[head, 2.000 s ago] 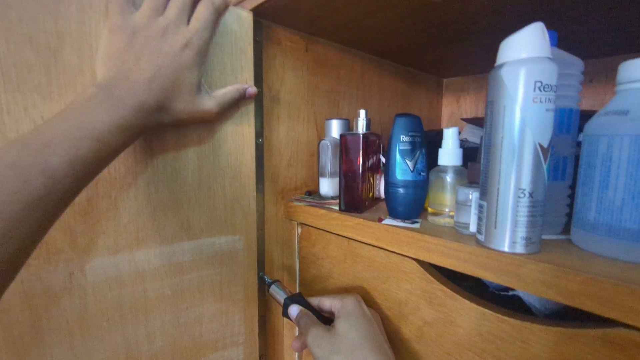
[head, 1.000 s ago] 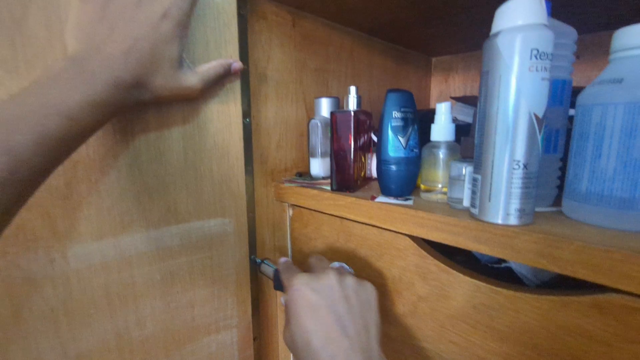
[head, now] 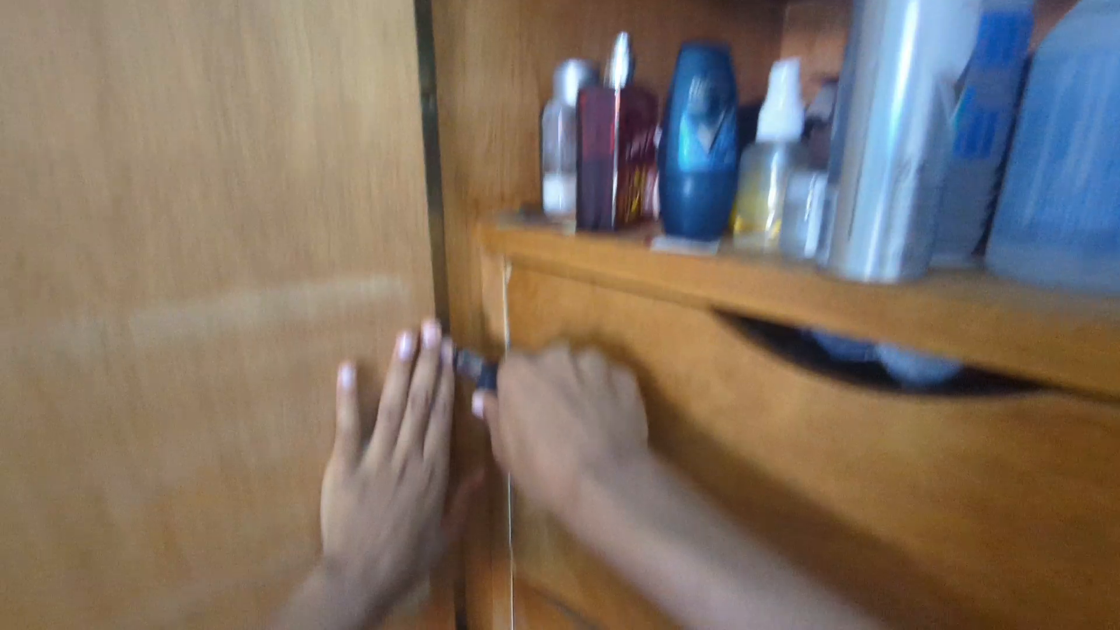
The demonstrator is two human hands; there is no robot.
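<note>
My left hand [head: 389, 472] lies spread on the wooden door panel [head: 219, 201], its fingertips near the dark hinge strip [head: 431, 157] along the panel's edge. To its right, my right hand [head: 569, 420] is closed around a small hand tool [head: 475, 367], dark with a metal part, perhaps a screwdriver. The tool's far end reaches the strip beside my left fingertips; its tip is hidden and blurred. Most of the handle is inside my right fist.
Above my right hand, a wooden shelf [head: 612, 262] holds a red glass bottle [head: 604, 157], a blue roll-on deodorant [head: 700, 149], a spray bottle [head: 770, 175], a silver aerosol can [head: 901, 149] and a large translucent bottle [head: 1063, 166]. Below is a wooden drawer front [head: 787, 472] with a curved cut-out.
My left hand has moved down the door panel from high up to beside the tool. My right hand still holds the tool at the strip. The view has come closer.
</note>
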